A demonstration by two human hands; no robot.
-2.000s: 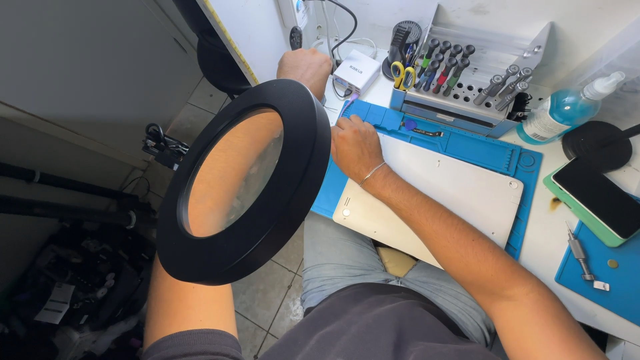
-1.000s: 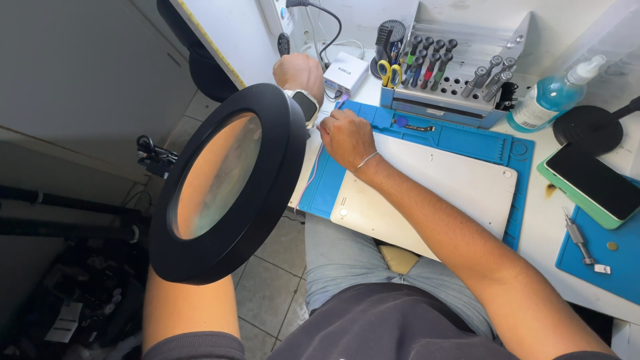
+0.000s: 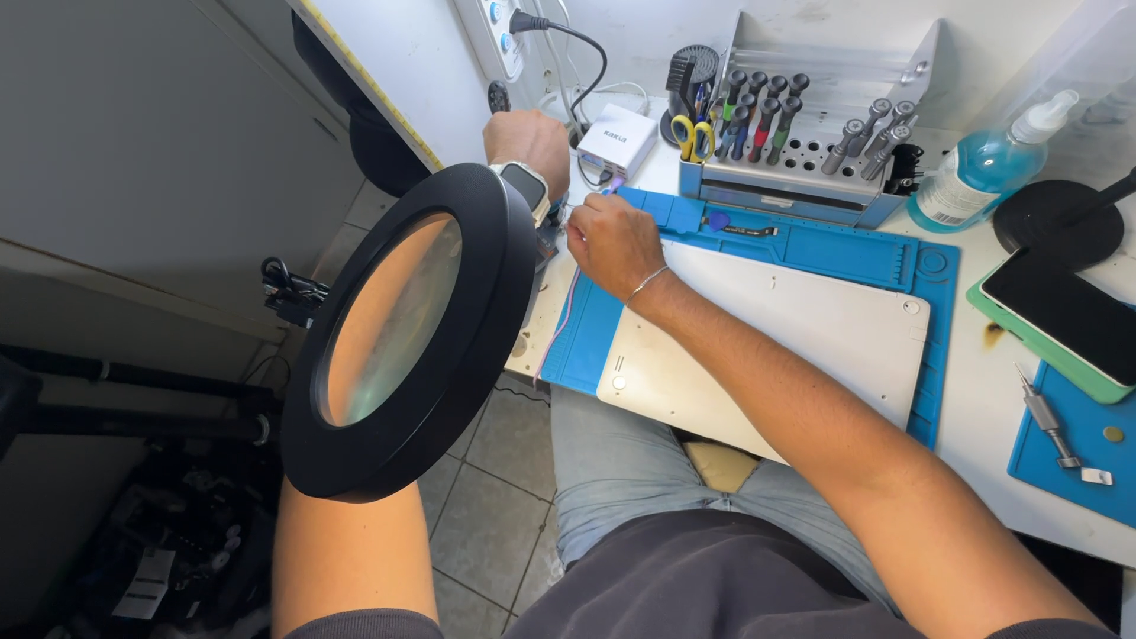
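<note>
My left hand, with a smartwatch on its wrist, is bent down at the left end of the desk; its fingers are hidden. Close to it, my right hand has its fingers curled at the left edge of the blue repair mat, near some small items I cannot make out. A thin pink cable runs down from there along the mat. Under my right forearm a closed laptop lies bottom side up on the mat. A white charger box stands just behind my hands.
A round black magnifier lamp covers part of my left arm. Behind the mat stand a screwdriver rack, yellow scissors and a spray bottle. At the right lie a phone and a precision screwdriver.
The smartwatch, largely out of sight behind the lamp two seconds ago, now shows fully. Both hands stay close together at the left end of the mat.
</note>
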